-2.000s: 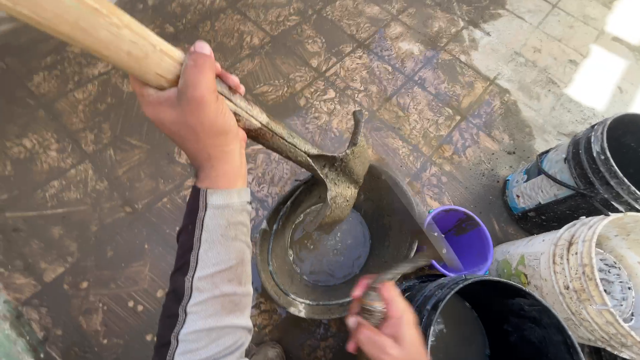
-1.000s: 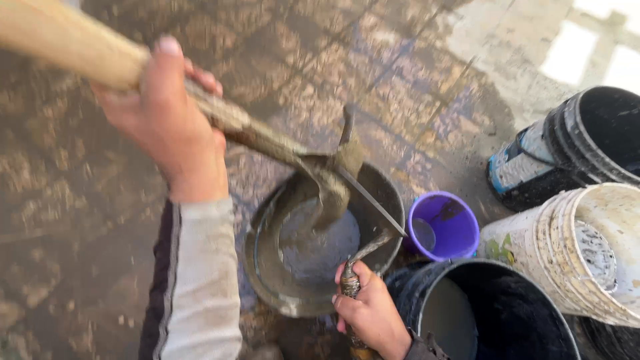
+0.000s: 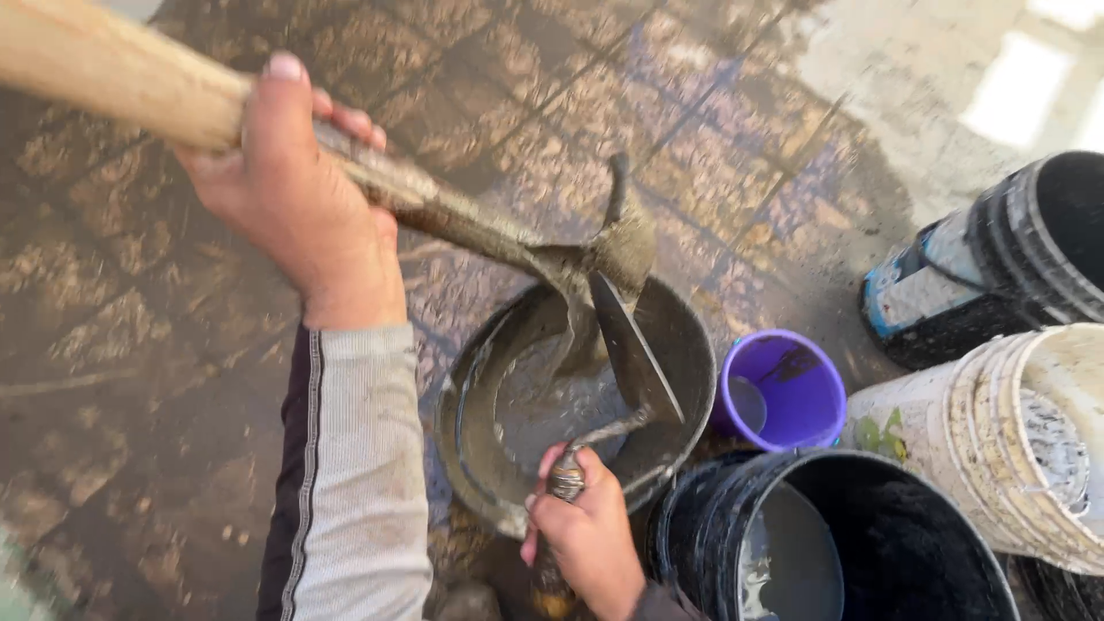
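Observation:
My left hand (image 3: 302, 190) grips the wooden handle of a shovel (image 3: 457, 220) whose blade, coated in wet mortar, hangs over a dark round bucket (image 3: 703, 371). Grey mortar (image 3: 552, 401) lies in that bucket, and some drips from the blade. In my right hand (image 3: 586, 535) is the handle of a trowel (image 3: 634, 354); the trowel's metal blade stands on edge over the bucket, its tip at the mortar-covered shovel head. The lower edge of the shovel blade is partly hidden by mortar and the bucket.
Right of the mortar bucket stand a small purple bucket (image 3: 798, 388) with a little liquid, a black bucket (image 3: 888, 483) holding grey water, a dirty white bucket (image 3: 975, 414) and another black bucket (image 3: 992, 250). The tiled floor (image 3: 483, 95) is wet and muddy.
The trowel blade has moved from the right part of the bucket up and left to the shovel head. My left hand keeps its hold on the shovel handle.

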